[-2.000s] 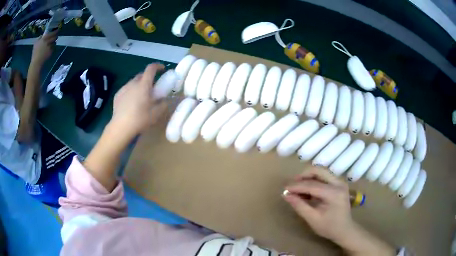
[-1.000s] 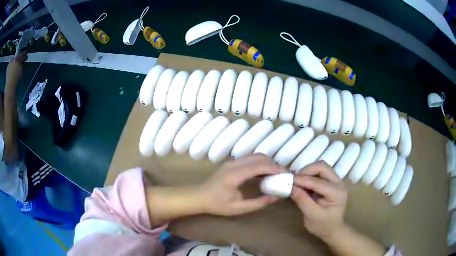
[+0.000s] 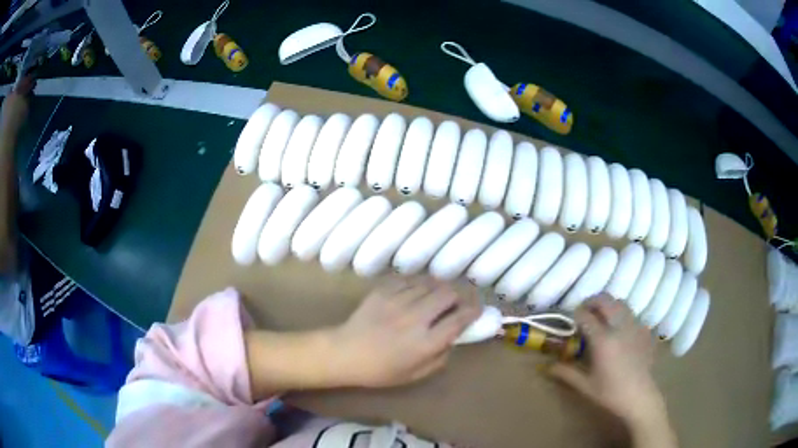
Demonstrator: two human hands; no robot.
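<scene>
My left hand (image 3: 416, 328) is closed around a white unit (image 3: 480, 325); only its right end shows past the fingers. A white cord loop (image 3: 549, 325) runs from that end, over a yellow-and-blue piece (image 3: 529, 337) lying just right of it. My right hand (image 3: 612, 354) is at the right end of the yellow piece, fingers curved and apart, slightly blurred; whether it touches the piece is unclear. Two slanted rows of white units (image 3: 442, 159) lie on the cardboard sheet (image 3: 350, 302) beyond my hands.
Joined assemblies (image 3: 378, 76) are spaced along the dark green belt (image 3: 612, 96). A metal post (image 3: 122, 45) stands at the upper left. A black-and-white item (image 3: 107, 188) lies on the left bench. More white units (image 3: 784, 332) are at the right edge. Another person's arm (image 3: 12, 166) is far left.
My left hand took a white unit from the left and brought it to the front centre. The cord loop and yellow piece now show beside it, and my right hand has moved right. Belt assemblies shifted left.
</scene>
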